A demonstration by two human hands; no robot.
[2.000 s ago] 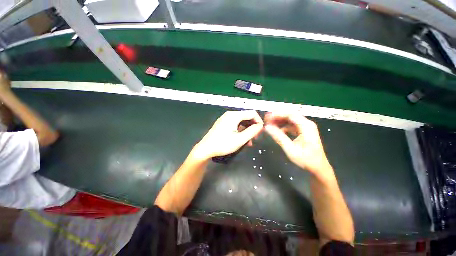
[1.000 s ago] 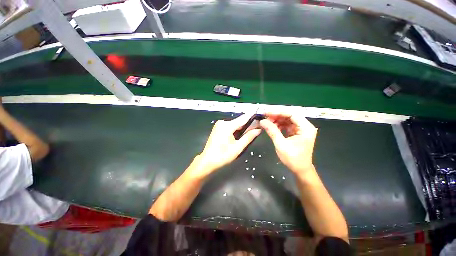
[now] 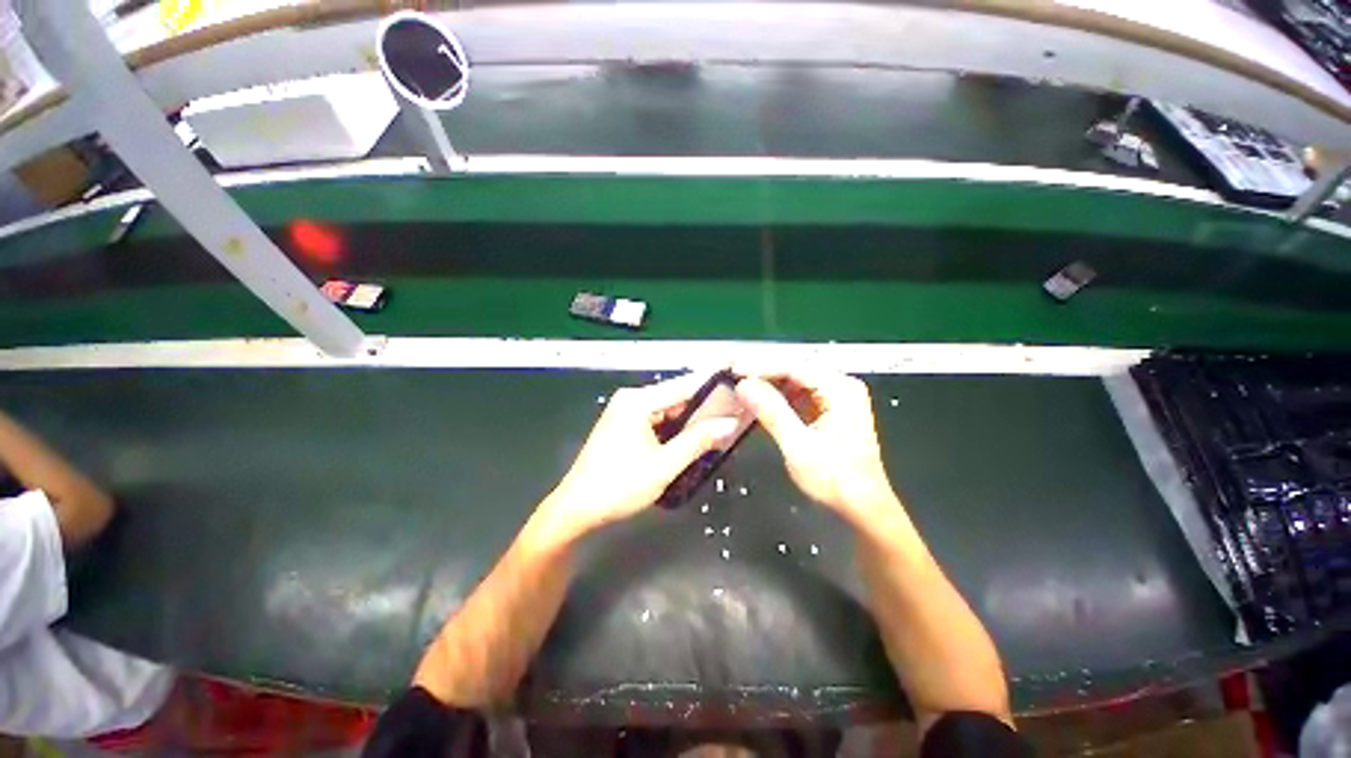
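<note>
A dark keypad mobile phone point(image 3: 688, 481) is held tilted above the bench, its lower end showing below my left hand. My left hand point(image 3: 630, 449) grips it along its side with thumb and fingers. My right hand point(image 3: 824, 441) is at the phone's upper end, its thumb and fingertips touching the top edge. The fingers partly hide the phone, and I cannot tell if the right fingers pinch a small part. Tiny white parts point(image 3: 722, 530) lie scattered on the dark bench point(image 3: 430, 518) just below the hands.
Beyond a white rail point(image 3: 519, 354), a green conveyor point(image 3: 859, 311) carries spaced phones, one nearby point(image 3: 609, 310). A slanting metal post point(image 3: 222, 208) stands left. A black shiny wrapped stack point(image 3: 1259, 474) lies right. A person's arm point(image 3: 59, 481) is at far left.
The view has tilted upward and shifted. Both hands have stayed together at the phone, whose dark lower end shows more now than one second ago. The belt phones appear farther left in the picture.
</note>
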